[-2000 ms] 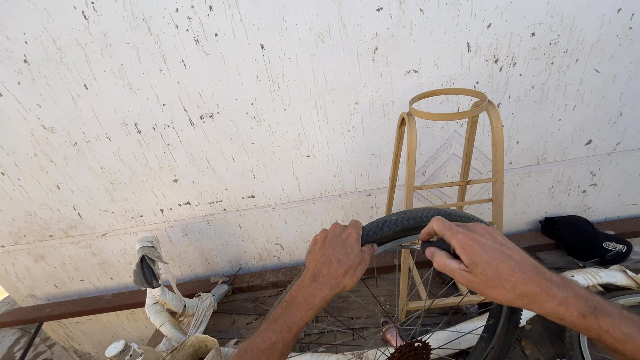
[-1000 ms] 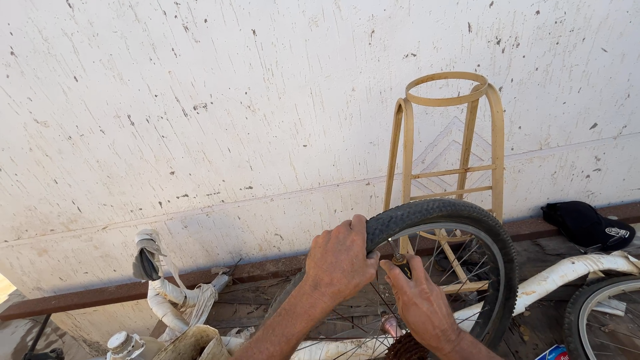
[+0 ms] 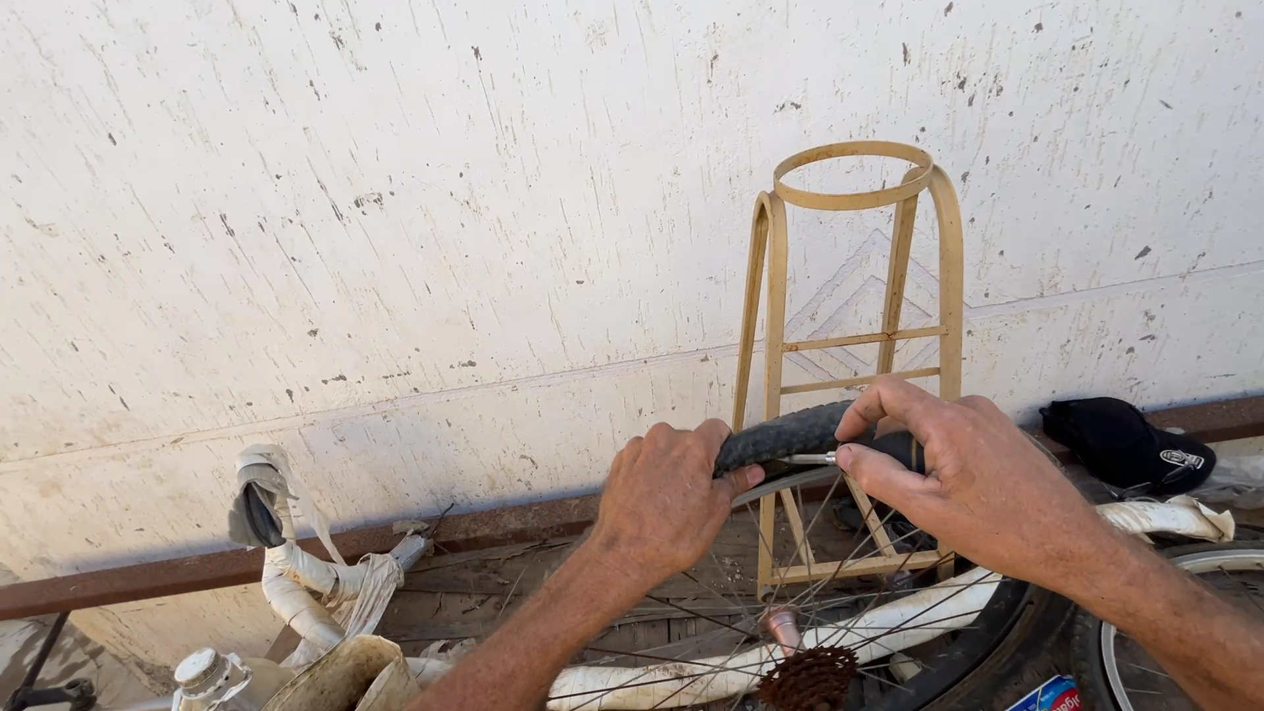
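Note:
A bicycle wheel with a knobby black tyre (image 3: 790, 434) stands upright before me, a rusty cassette (image 3: 808, 679) at its hub. My left hand (image 3: 671, 494) is closed around the tyre and rim at the top left. Just right of it, my right hand (image 3: 938, 474) holds a screwdriver by its black handle (image 3: 901, 451), fingers near the metal shaft (image 3: 815, 458). The shaft points left, and its tip is at the gap between tyre and rim. Where the tip ends is partly hidden.
Behind the wheel a tan metal stool frame (image 3: 854, 202) leans near the white wall (image 3: 395, 247). A black cap (image 3: 1126, 444) lies right. Below are a white-wrapped bicycle frame (image 3: 918, 627), a second wheel (image 3: 1116, 642), a wrapped handlebar (image 3: 296, 592) and a white-capped container (image 3: 202, 671).
My right hand has risen from among the spokes to the tyre's top edge, with the screwdriver now lying sideways at the rim. My left hand remains on the tyre.

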